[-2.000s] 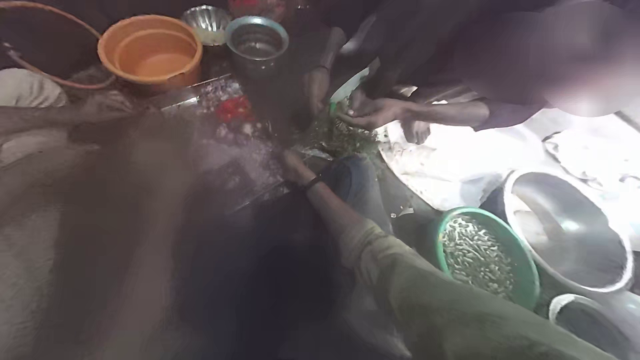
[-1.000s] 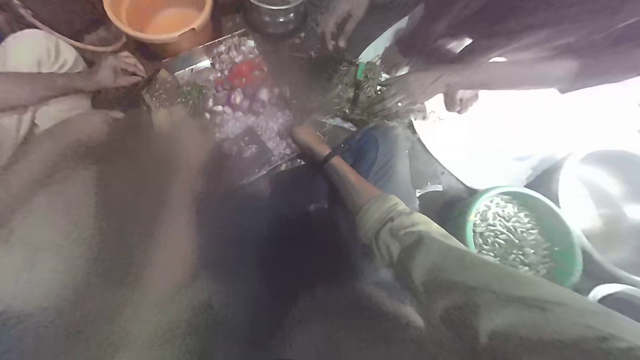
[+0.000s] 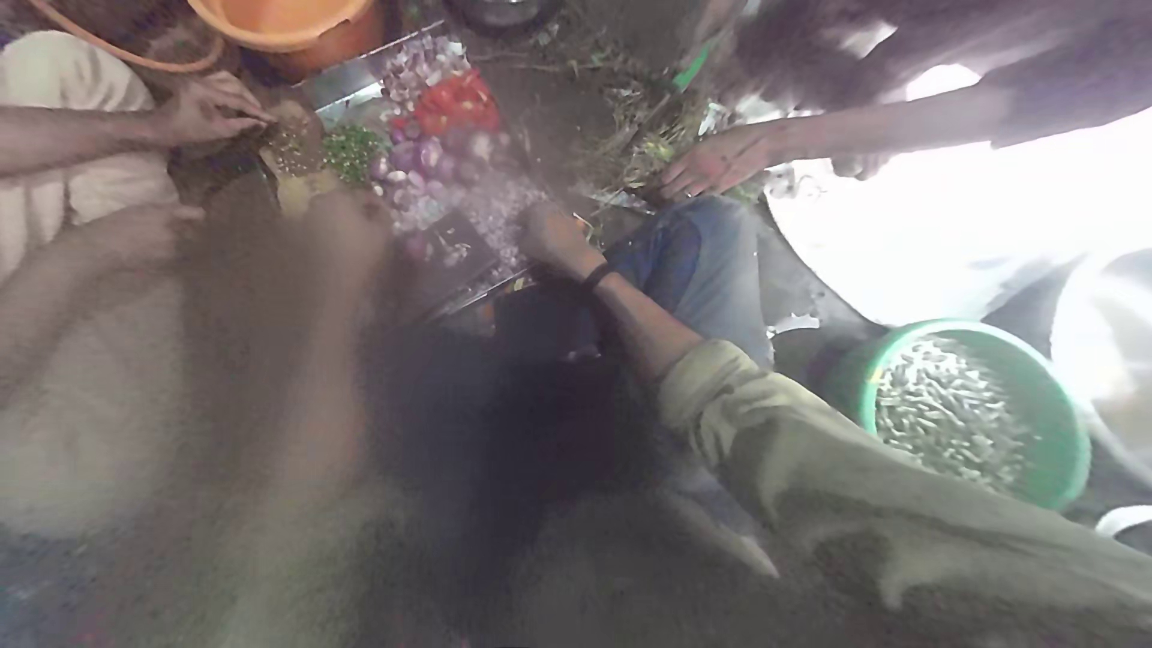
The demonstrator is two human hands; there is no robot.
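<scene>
My right hand [image 3: 560,239], a dark band at its wrist, lies over chopped onions [image 3: 504,211] at the near right side of a metal tray [image 3: 346,97]; its fingers are hidden, so its grip cannot be told. My left hand [image 3: 351,225] is a blur at the tray's near left side, and what it holds cannot be told. On the tray lie peeled onions [image 3: 432,160], red cut vegetables, perhaps tomatoes [image 3: 457,103], and chopped green pieces [image 3: 351,151]. A dark flat thing [image 3: 461,247] lies between my hands.
A co-worker's hands [image 3: 211,112] are at the left, beside a board with chopped greens [image 3: 292,153]. Another person's hand [image 3: 720,162] reaches in at the right, over plant scraps [image 3: 643,121]. An orange tub [image 3: 297,40] stands behind; a green tub [image 3: 1071,423] of small pale pieces stands right.
The hands of the person at the right, together near the scraps two seconds ago, are apart, one now reaching low beside the jeans-clad knee. The view has shifted.
</scene>
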